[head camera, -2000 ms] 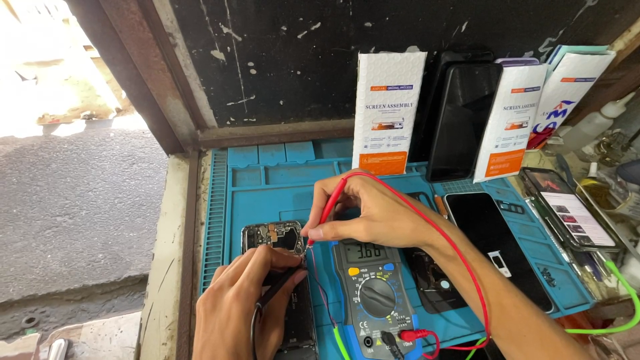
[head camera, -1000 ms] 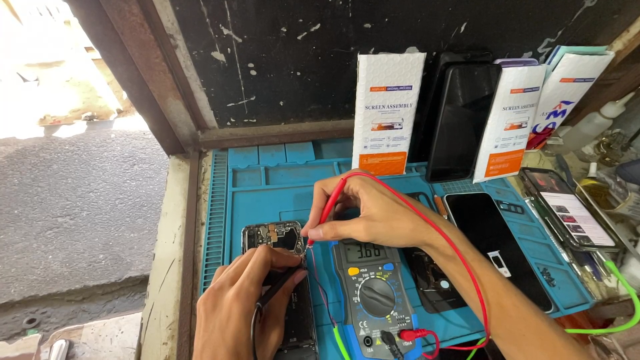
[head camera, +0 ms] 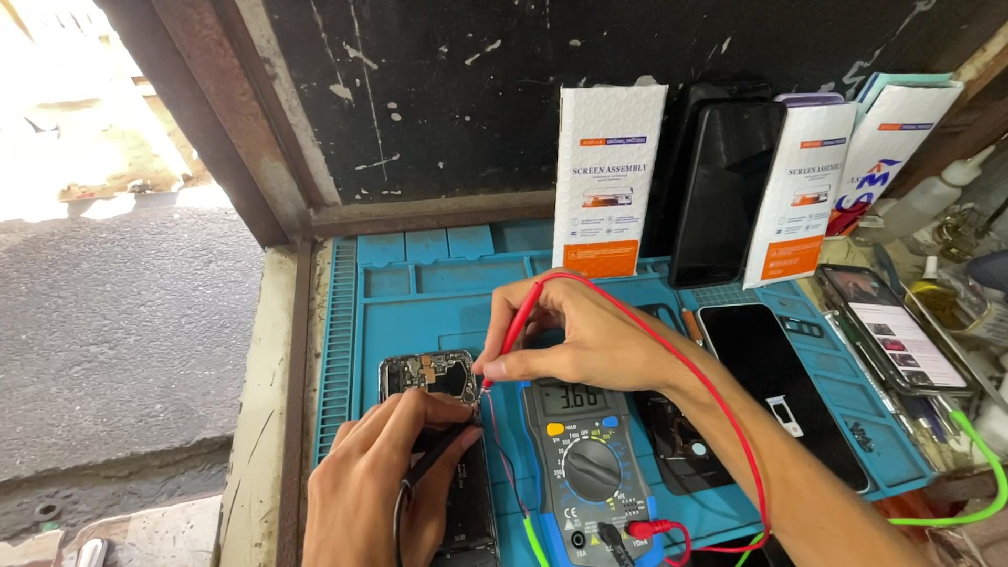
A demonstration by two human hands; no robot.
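Observation:
An opened smartphone (head camera: 429,368) with its circuit board exposed lies upright on a blue silicone work mat (head camera: 402,319). My left hand (head camera: 378,472) rests over it, gripping a black multimeter probe (head camera: 429,457) whose tip is hidden by my fingers. In my right hand (head camera: 567,339) is a red multimeter probe (head camera: 520,327), pointing down at the phone's right edge beside thin red and black wires (head camera: 502,453). Those wires run into a green cable (head camera: 535,543). The digital multimeter (head camera: 592,468), right of the phone, reads about 3.66, its last digit partly unclear; red and black plugs sit in its jacks.
White screen-assembly packets (head camera: 610,181) and a dark phone (head camera: 728,193) lean against the black wall. Right of the multimeter lie a dark phone housing (head camera: 685,449) and a black-screened phone (head camera: 780,386) with a SIM tray on it. A lit phone (head camera: 898,327), green cable and bottles (head camera: 937,185) are farther right.

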